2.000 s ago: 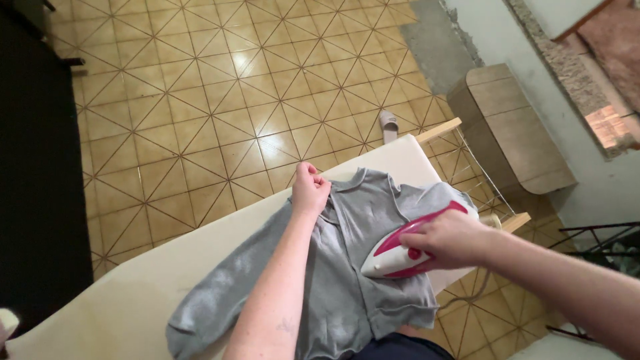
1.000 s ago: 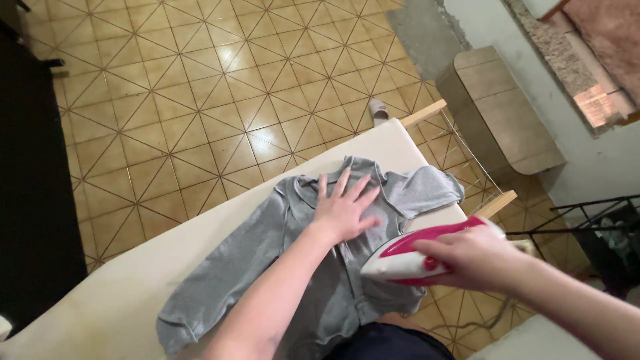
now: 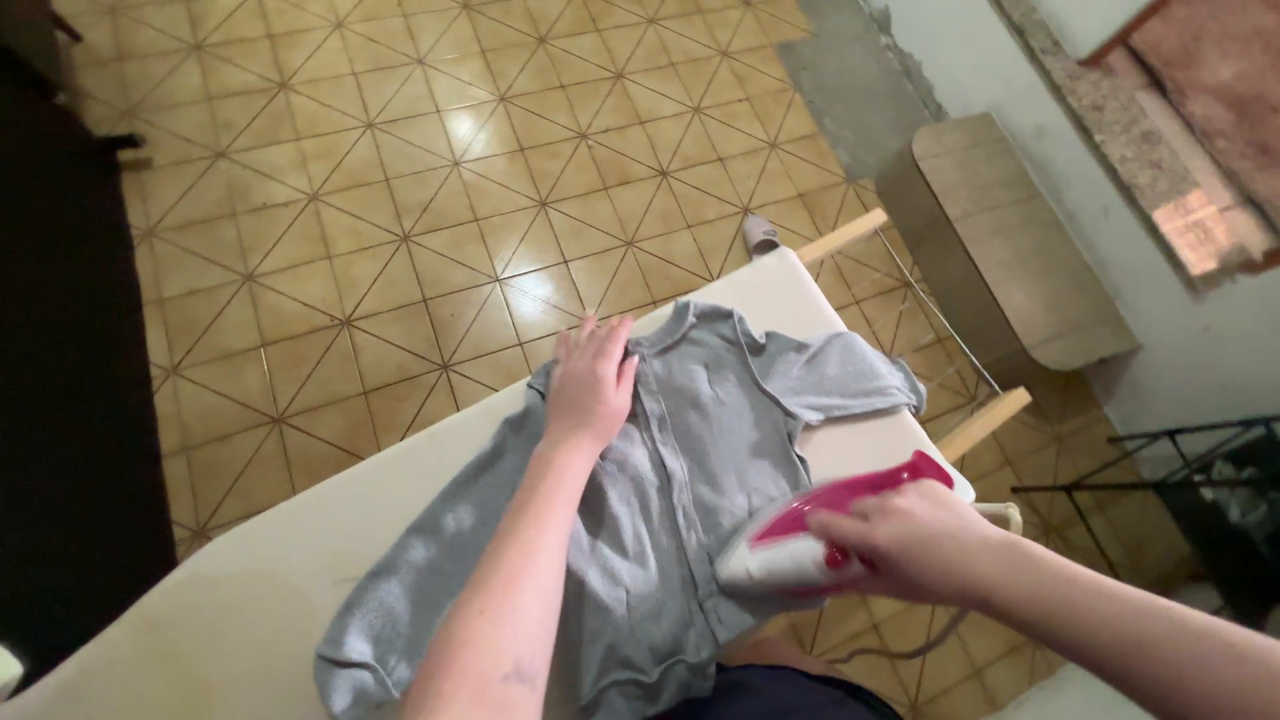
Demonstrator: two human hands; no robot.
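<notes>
A grey long-sleeved garment (image 3: pixel 730 400) with a front placket lies spread on a cream-covered ironing board (image 3: pixel 270 560). My left hand (image 3: pixel 592 385) rests on it beside the collar, fingers extended and holding nothing. At the right, my right hand (image 3: pixel 900 535) grips the handle of a pink and white clothes iron (image 3: pixel 790 560). The iron's tip lies over the lower front of the garment, next to the placket. Its soleplate is hidden, so contact with the cloth cannot be told. One sleeve runs down to the lower left, partly behind my left forearm; the other points right.
Wooden bars (image 3: pixel 985 425) and a wire stick out past the board's right end. A shoe (image 3: pixel 760 234) stands on the tiled floor beyond the board. A power cord (image 3: pixel 915 650) hangs below the iron. A black metal rack (image 3: pixel 1190 470) is at the right, and a dark surface (image 3: pixel 80 380) at the left.
My left hand was pinched near the collar, then spread flat on the chest, and now lies at the collar's left side. The iron has moved from the garment's right side to its lower front.
</notes>
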